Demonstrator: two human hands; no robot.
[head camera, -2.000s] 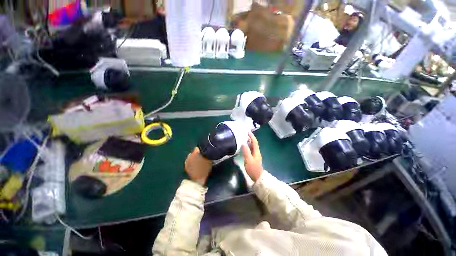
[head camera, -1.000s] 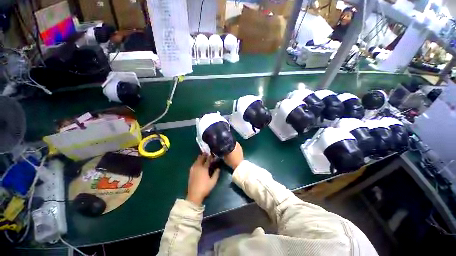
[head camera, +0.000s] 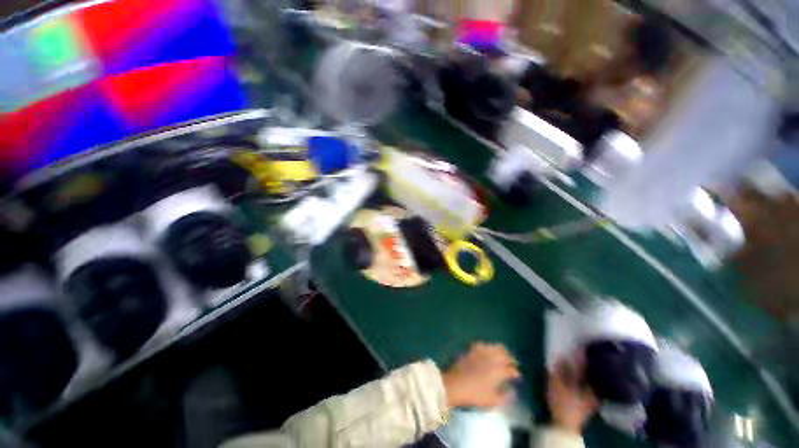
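Observation:
The view is blurred. A white-and-black dome camera (head camera: 618, 322) stands at the lower right on the green bench (head camera: 517, 306). My right hand (head camera: 569, 392) is at its near left side, fingers up; blur hides whether it grips the camera. My left hand (head camera: 482, 374) is left of it, over the bench, fingers curled and apart from the camera. A small dark spot shows at its fingertips, too blurred to name. A second dome camera (head camera: 688, 372) is close to the right of the first.
A yellow tape roll (head camera: 469, 262), a round mat (head camera: 396, 254) with a black mouse (head camera: 359, 249) and phone (head camera: 422, 243), and a yellow-and-white carton (head camera: 429, 194) lie beyond my left hand. Several dome cameras (head camera: 114, 289) stand at left below a monitor (head camera: 131, 70). A fan (head camera: 359, 83) stands behind.
The view has swung left, bringing in the monitor and the left row of cameras. My hands, together at the camera's underside before, are now apart, with my left hand away from it.

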